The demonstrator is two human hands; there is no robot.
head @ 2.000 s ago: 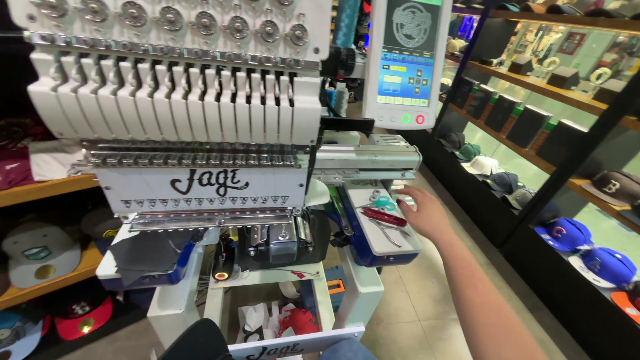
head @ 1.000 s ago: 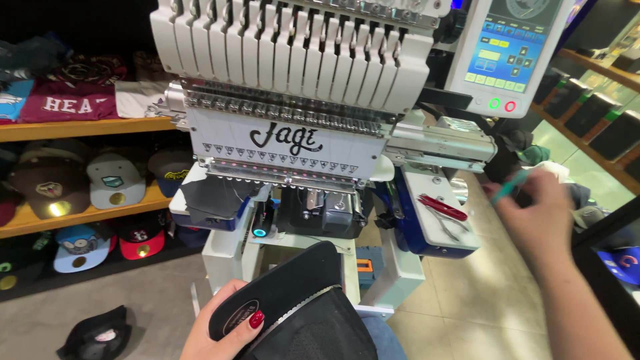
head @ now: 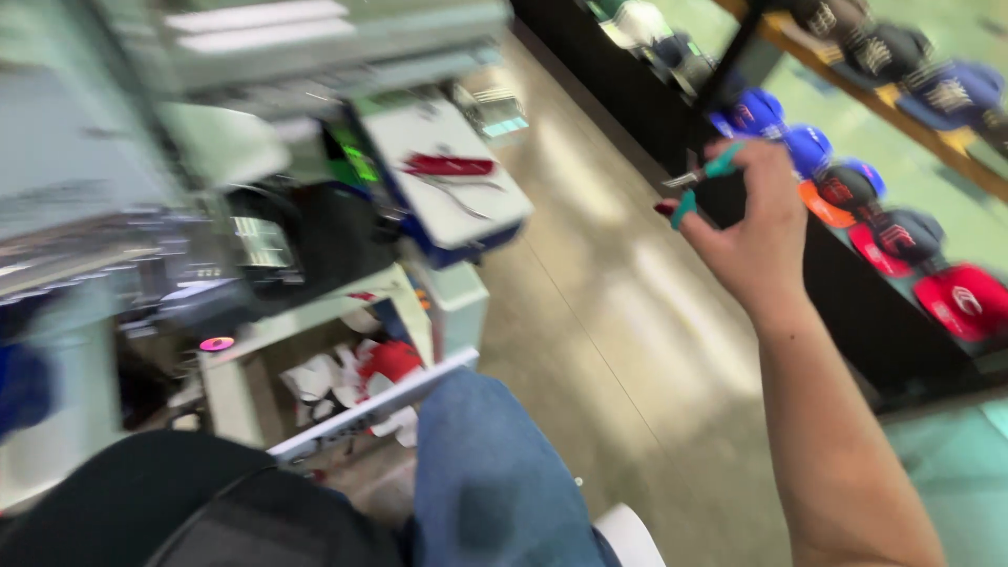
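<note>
My right hand is raised over the floor at the right, with its fingers and thumb in the teal handles of small scissors; their short metal blades point left and the handles are spread. A black cap fills the lower left corner, close to the camera. My left hand is out of sight. On the white-topped side table of the embroidery machine lie a red-handled tool and thin metal tweezers. The view is blurred.
Left of the side table is the embroidery machine. Below it an open drawer holds red and white scraps, beside my jeans-clad knee. Shelves of caps line the right side.
The view has swung right and down. Two seconds ago my right hand was at the side table, where something teal lay. My left hand, which held the black cap one second ago, has left the view.
</note>
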